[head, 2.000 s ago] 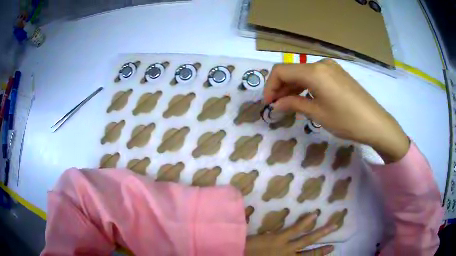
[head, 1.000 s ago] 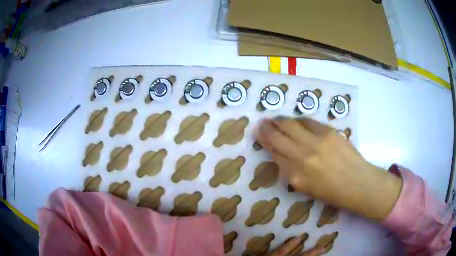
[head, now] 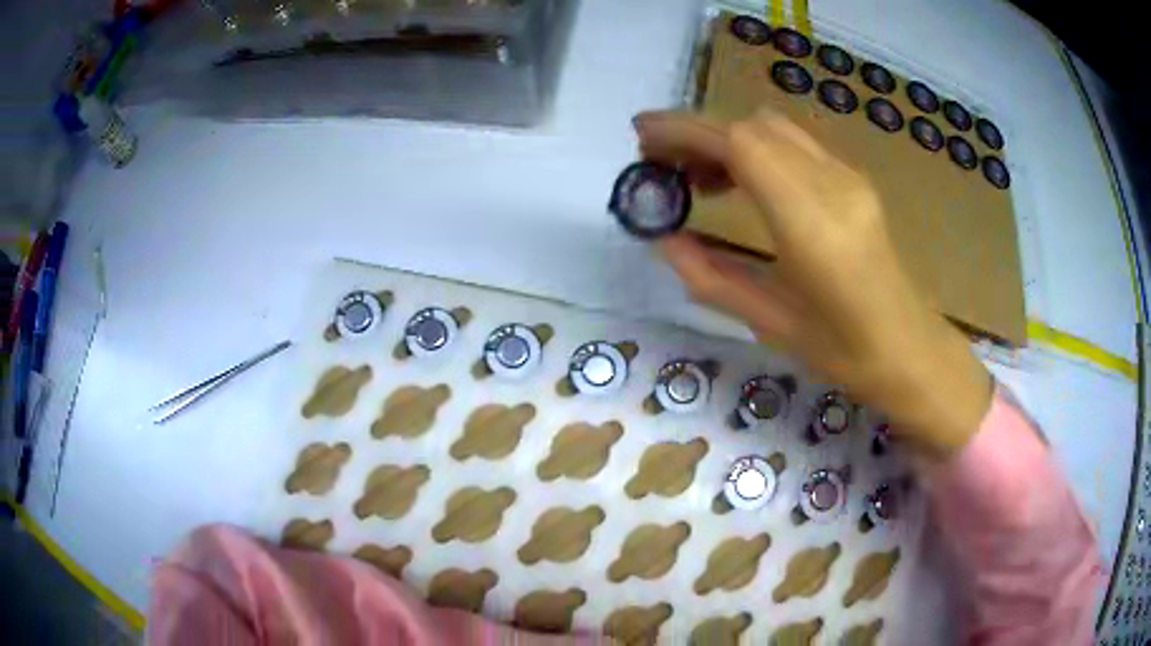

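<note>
My right hand (head: 808,240) is raised above the table between the foam tray and the cardboard sheet. Its thumb and fingers hold a speaker driver (head: 650,198) with the dark front facing me. The white foam tray (head: 505,404) lies in front of me. Its far row holds drivers with white ring and grey centre up, such as this seated driver (head: 598,367). Several drivers sit at the right end of the second row; the other visible cutouts show brown. My left hand is out of the picture; only its pink sleeve shows at the bottom left.
The cardboard sheet (head: 884,208) with two rows of dark discs lies in a clear plastic tray at the back right. Tweezers (head: 221,381) lie left of the foam tray. Pens (head: 44,303) are at the left edge. Stacked plastic trays (head: 379,63) stand at the back left.
My right hand has lifted from the foam tray's second row and now holds a driver near the cardboard. Another driver shows in the second row. The view has shifted; my left hand has left the picture.
</note>
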